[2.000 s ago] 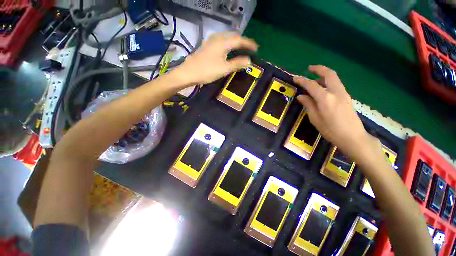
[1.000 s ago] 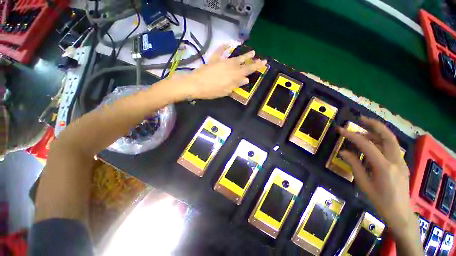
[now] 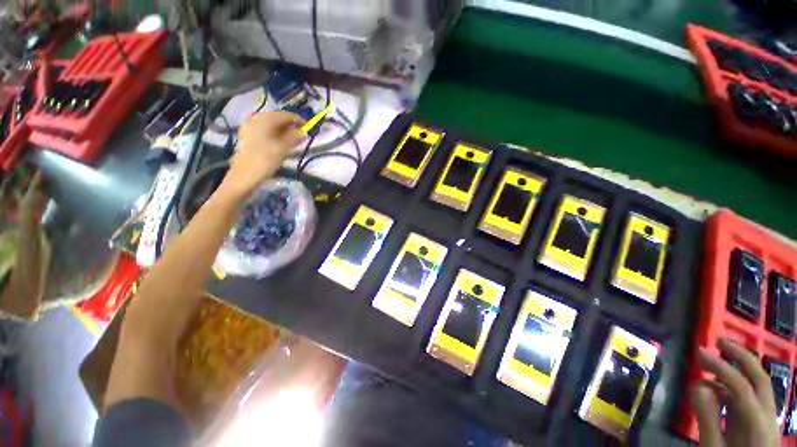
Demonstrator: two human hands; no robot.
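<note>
My left hand (image 3: pixel 266 147) is raised over the cables at the upper left, its fingertips pinched at the lower end of a bright yellow strip (image 3: pixel 317 119). My right hand (image 3: pixel 741 397) is at the lower right over the red tray, cut off by the picture's edge, fingers apart, nothing seen in it. Phones with yellow frames around dark screens lie in two rows in the black tray (image 3: pixel 516 278); one is in the upper row (image 3: pixel 513 205). A clear plastic bag (image 3: pixel 301 229) of small blue-black pieces (image 3: pixel 262 225) stands left of the tray.
A red tray (image 3: pixel 721 262) with dark phones is at the right. Another red tray (image 3: pixel 696 52) lies on the green belt (image 3: pixel 542 87). A grey metal case (image 3: pixel 349 44), cables and a white power strip (image 3: pixel 157 214) are at the left. A person's arm shows at the far left.
My left hand has left the top-left phone and moved left to the yellow strip. My right hand has moved away from the upper row toward the lower right. The view has shifted.
</note>
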